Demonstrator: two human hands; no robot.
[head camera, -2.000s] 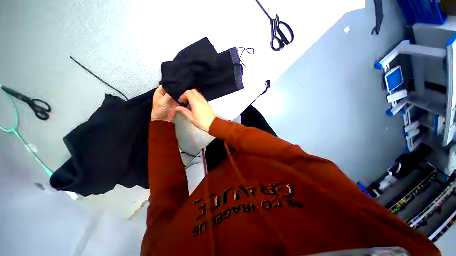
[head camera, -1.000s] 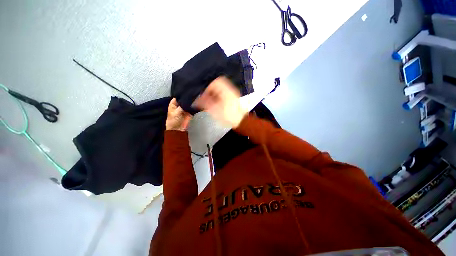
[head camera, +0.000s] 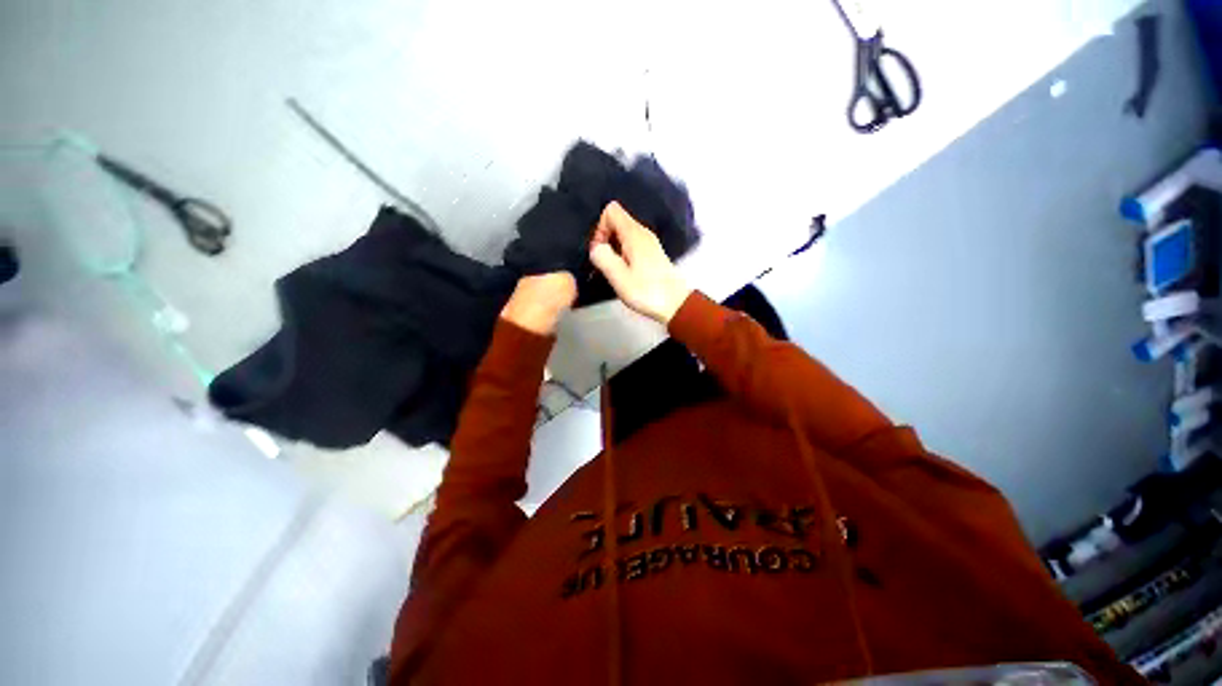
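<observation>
A black garment (head camera: 389, 328) lies on the pale table near its front edge, with a bunched, blurred part at its right end. My left hand (head camera: 543, 300) is closed on the cloth just below the bunched part. My right hand (head camera: 635, 263) is beside it, with thumb and fingers pinched together on the garment. What lies between the fingertips is too small to tell. Large black-handled shears (head camera: 878, 83) lie at the upper right of the table. Smaller dark scissors (head camera: 201, 225) lie at the left.
A thin dark cord (head camera: 359, 164) lies behind the garment. A pale green loop (head camera: 134, 241) is at the left edge. A small dark scrap (head camera: 809, 235) lies at the table's right edge. Grey-white stands (head camera: 1179, 241) stand on the floor at the right.
The view has shifted, so the table things appear farther right. The right end of the garment has gone from flat to bunched up, and its straight pale-edged end no longer shows clearly.
</observation>
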